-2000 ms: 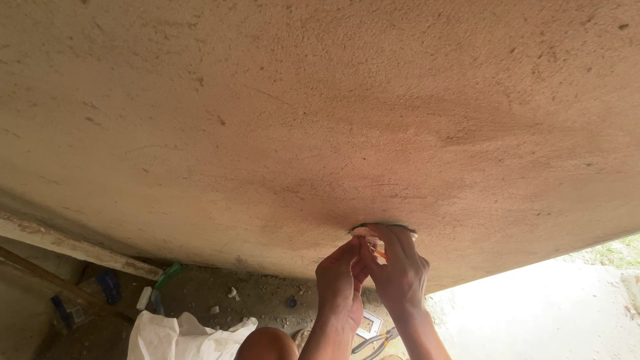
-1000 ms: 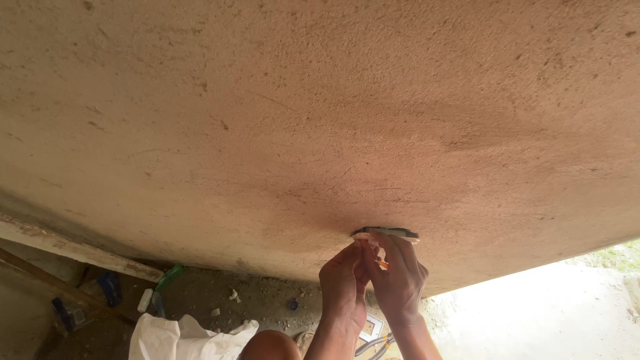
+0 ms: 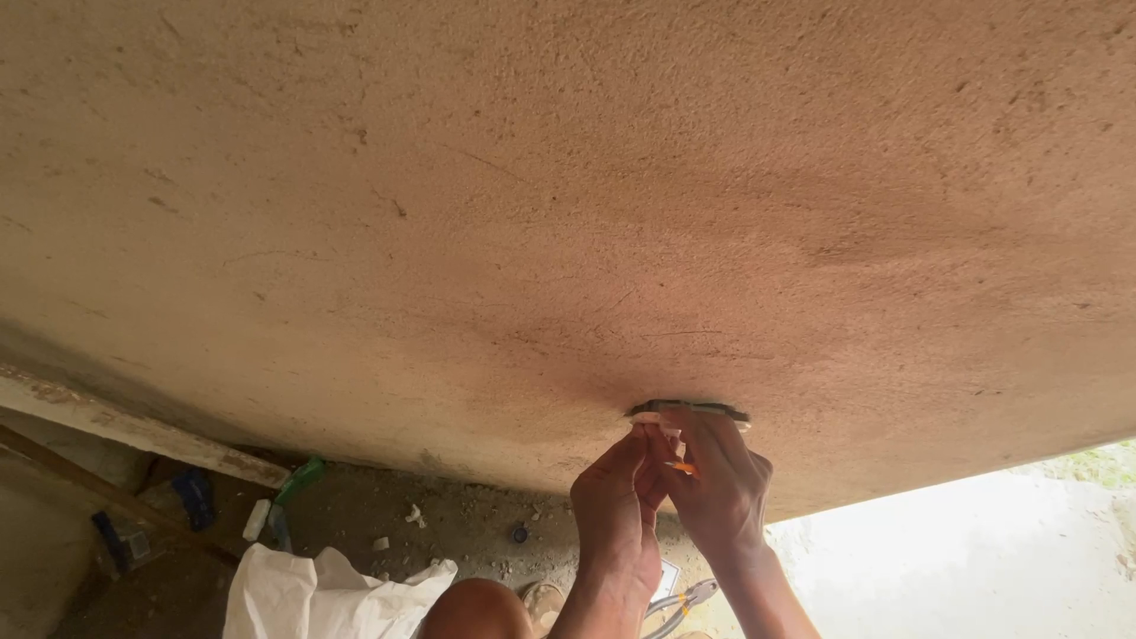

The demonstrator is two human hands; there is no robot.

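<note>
Low on a rough plastered wall (image 3: 550,222), an opening with a dark upper edge (image 3: 692,407) shows behind my fingers. My left hand (image 3: 617,501) pinches at a small pale part just in front of the opening, its fingertips against those of the other hand. My right hand (image 3: 723,479) reaches to the opening with its fingers bent. A small orange piece (image 3: 682,467) shows between the hands, and I cannot tell which of them holds it. The fingers hide most of what lies between them.
Pliers with grey and orange handles (image 3: 679,606) lie below by a white frame-like piece (image 3: 666,579). White sheeting (image 3: 328,595) is beside my knee (image 3: 475,611). A green bottle (image 3: 302,477), a dark round cap (image 3: 520,533) and rubble lie on the floor. A beam (image 3: 142,428) leans at left.
Both hands stay at the opening while the fingers shift. The orange piece, which stood out below the fingers one second ago, now shows less between the hands.
</note>
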